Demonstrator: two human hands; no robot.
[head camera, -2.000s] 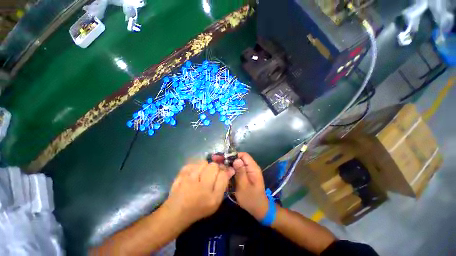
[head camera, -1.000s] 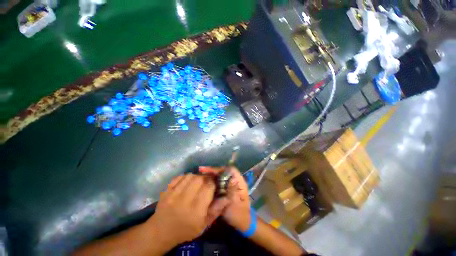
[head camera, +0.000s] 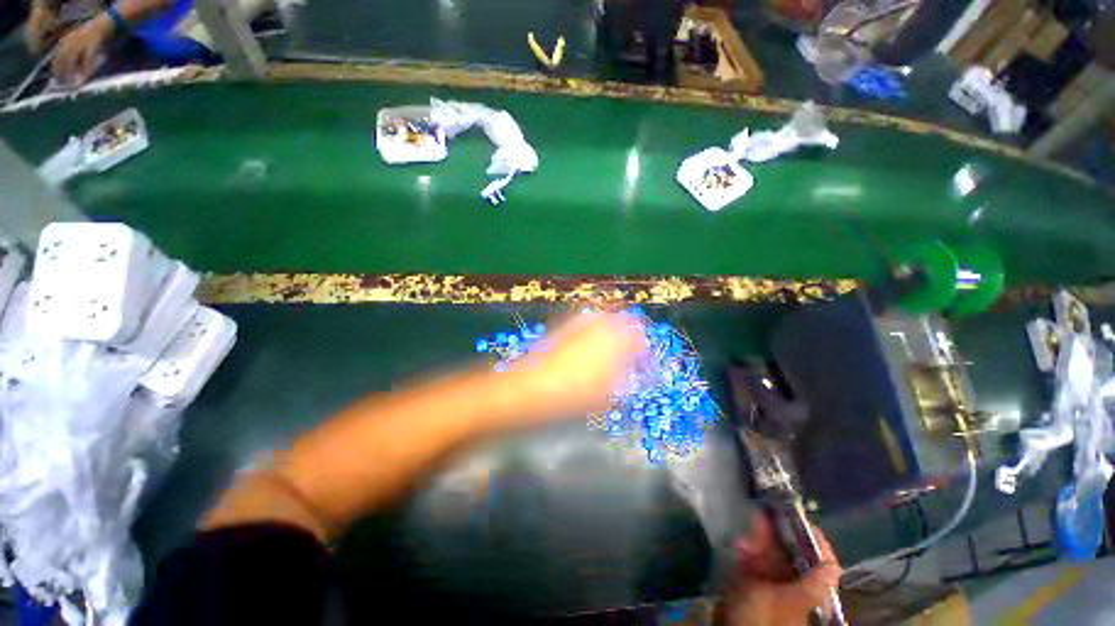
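My left hand (head camera: 587, 362) is blurred and reaches over the pile of blue disc components (head camera: 666, 404); whether its fingers hold one cannot be told. The pile lies on the dark green bench (head camera: 355, 349), partly hidden by my hand. My right hand (head camera: 776, 569), at the lower right, is closed around the soldering iron (head camera: 801, 532), which points up toward the dark iron stand (head camera: 761, 397).
The solder feeder (head camera: 844, 404) with a green reel (head camera: 935, 279) stands right of the pile. White socket units (head camera: 92, 281) are stacked at left. Open socket units (head camera: 411, 135) lie on the green belt beyond the chipped edge (head camera: 404, 289). Another person's hand (head camera: 83, 49) shows at top left.
The view has swung up to the belt. My hands, together near the body before, are now apart: the left has moved to the blue pile, the right toward the stand with the iron.
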